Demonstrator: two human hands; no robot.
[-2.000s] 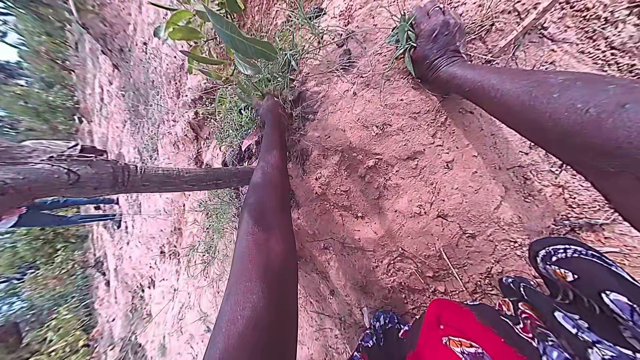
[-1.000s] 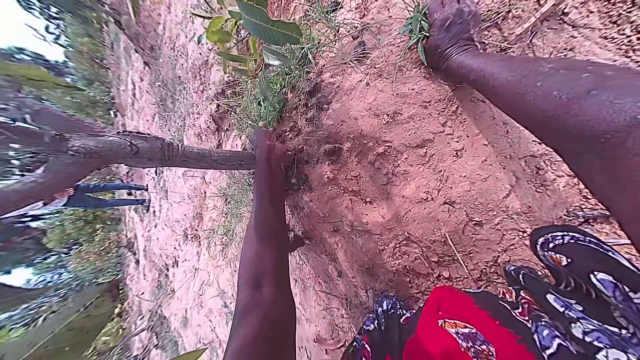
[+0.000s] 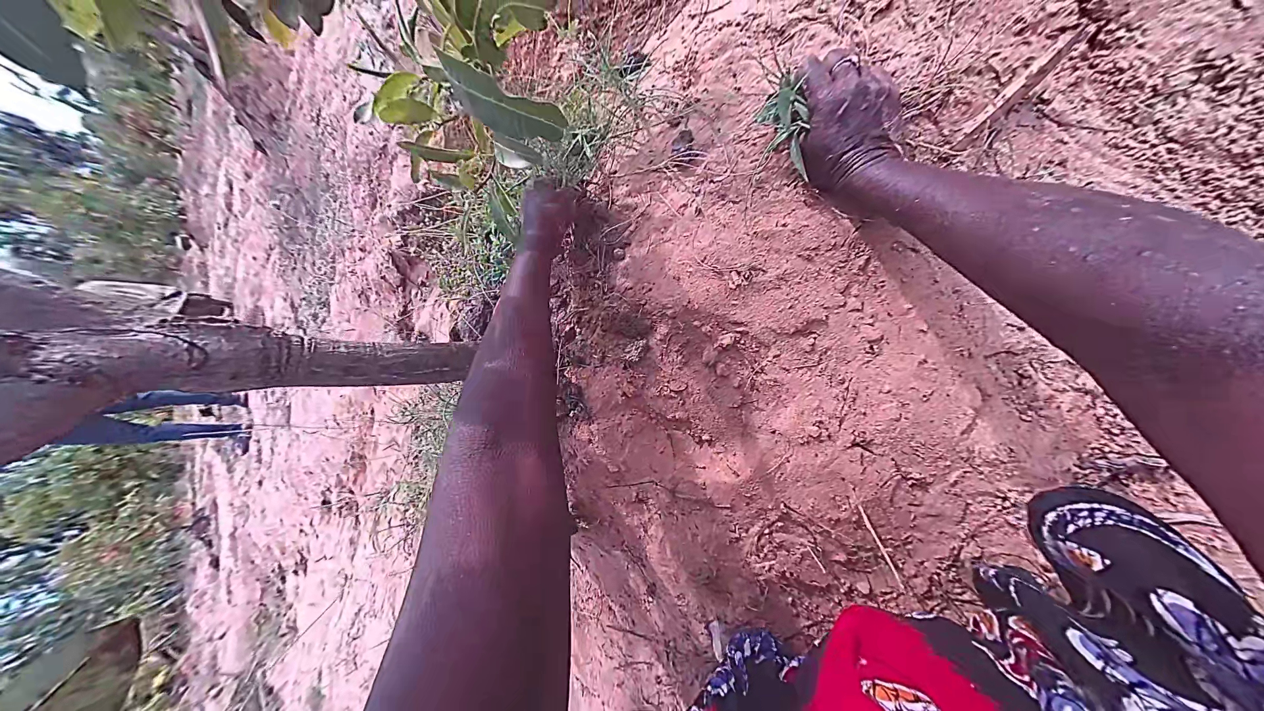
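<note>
The view is turned sideways. My left hand (image 3: 548, 212) is low at the soil among grass (image 3: 597, 128), beside broad green leaves (image 3: 509, 107); its fingers are hidden, so its grip cannot be told. The left forearm passes in front of the base of a tree trunk (image 3: 326, 362), which runs in from the left edge. At the upper right, my right hand (image 3: 849, 114) is closed around a small bunch of green weeds (image 3: 788, 118), whose leaves stick out on its left side. That hand is against or just over the reddish soil (image 3: 750, 395).
A dry stick (image 3: 1027, 87) lies right of my right hand. Patterned cloth (image 3: 1136, 583) and red cloth (image 3: 879, 662) show at the lower right. Beyond the trunk, a person's legs in blue trousers (image 3: 168, 433) are seen in the distance. Leafy growth (image 3: 89, 553) fills the far left.
My left hand was close by the trunk's base one second ago and is now farther from it, nearer the broad leaves. My right hand keeps its bunch of weeds.
</note>
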